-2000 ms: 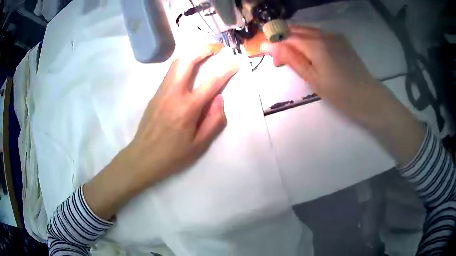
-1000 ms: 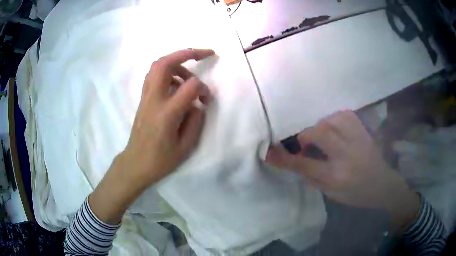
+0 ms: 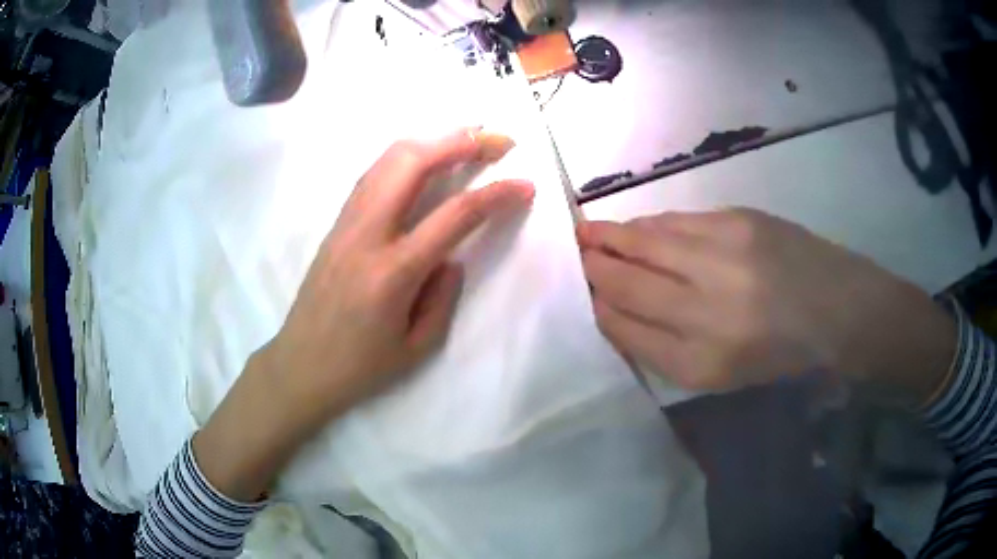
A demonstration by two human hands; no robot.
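Observation:
A large white cloth (image 3: 459,437) covers the left and middle of the machine table, its right edge running down from the needle area. My left hand (image 3: 383,257) rests on it with fingers apart, below the presser foot (image 3: 501,57). My right hand (image 3: 711,295) pinches the cloth's right edge between its fingertips, just below the dark gap in the bed. An orange guard (image 3: 546,55) and a cream knob (image 3: 543,13) stand right of the presser foot.
A black round part (image 3: 597,59) lies beside the orange guard. A grey-blue bar (image 3: 258,55) hangs at upper left. Dark scissors (image 3: 929,142) lie at right on the white table. Cream cloth is heaped at the left (image 3: 93,382).
My right hand has moved up along the cloth edge from lower down. My left hand has shifted slightly right. The view has tilted up, bringing the machine head back into view.

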